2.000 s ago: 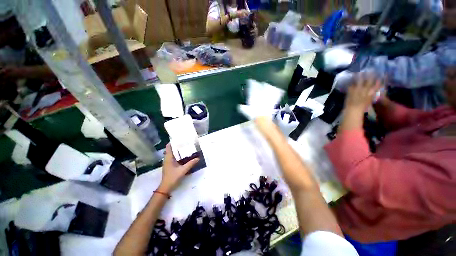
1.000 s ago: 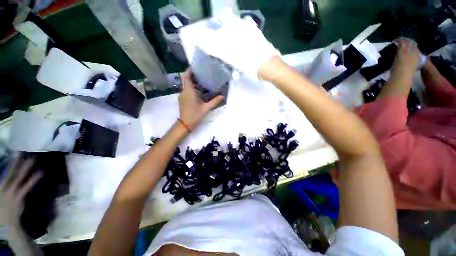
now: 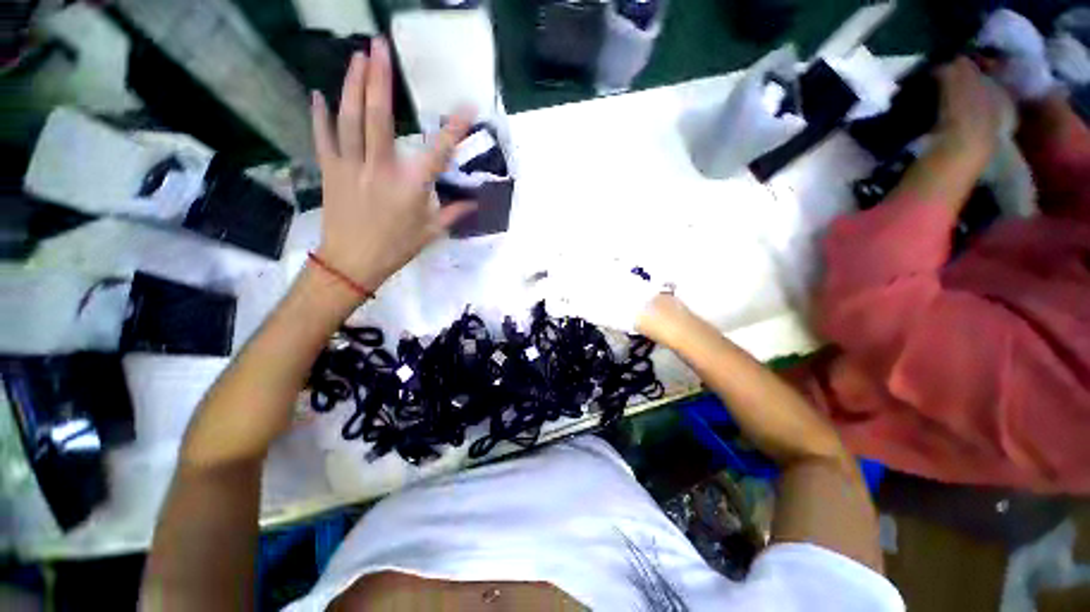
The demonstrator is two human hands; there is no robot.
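Observation:
A black retail box (image 3: pixel 478 209) stands on the white bench with its white flap (image 3: pixel 442 66) up; a dark bagged unit with a white label (image 3: pixel 476 150) shows in its opening. My left hand (image 3: pixel 377 179), bare with a red bracelet, is spread open just left of the box, partly in front of it. A heap of black coiled cables (image 3: pixel 478 383) lies nearest me. My right hand (image 3: pixel 598 297), in a white glove, is at the heap's upper right edge; its fingers blend into the white bench, so its grip is unclear.
Open black boxes (image 3: pixel 179 314) with white flaps lie at left, with glossy black boxes (image 3: pixel 72 430) below. A metal post (image 3: pixel 227 72) stands upper left. Wrapped units (image 3: pixel 628 42) stand on the green conveyor. At right are another open box (image 3: pixel 801 120) and a person in red (image 3: pixel 956 323).
My left hand has let go of the box and opened beside it. My gloved right hand has moved from the wrapped unit down to the cables. The unit now sits inside the box.

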